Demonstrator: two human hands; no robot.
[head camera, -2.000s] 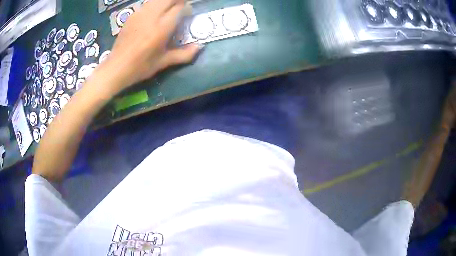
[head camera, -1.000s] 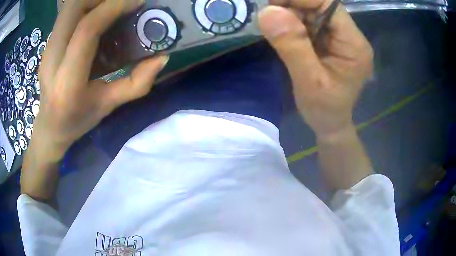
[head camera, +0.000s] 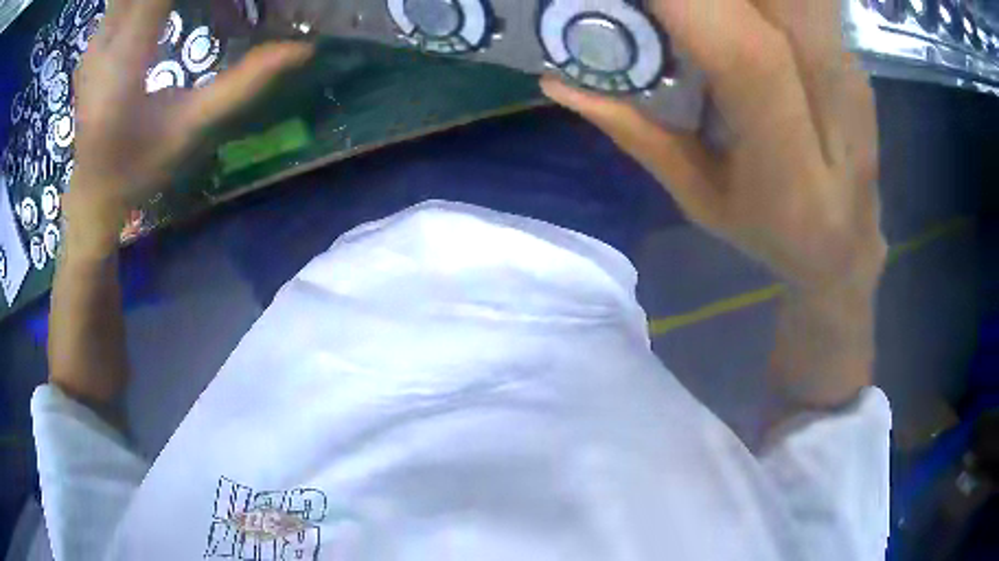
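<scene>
A silver-grey strip fixture (head camera: 515, 49) is held above the bench, cut off by the top edge. Two of its seats show light ring parts (head camera: 600, 42) with dark notched rims and grey centres; another is partly visible further left. My right hand (head camera: 756, 132) grips the fixture's right end, thumb along the lower edge, fingertips out of view. My left hand (head camera: 148, 110) is at the left end, its thumb tip near the lower edge; its other fingertips are cut off by the top edge, so its grip cannot be told.
Loose round parts (head camera: 49, 132) lie in a pile at the left, partly behind my left hand. A green label (head camera: 265, 146) lies by the bench edge. A clear blister tray (head camera: 931, 38) is at the top right. A yellow line (head camera: 718, 312) crosses the grey floor.
The fixture has shifted right and slightly up in view. My right hand has moved right and down. My left hand has moved up, uncovering the green label. The dark tool in my right hand no longer shows.
</scene>
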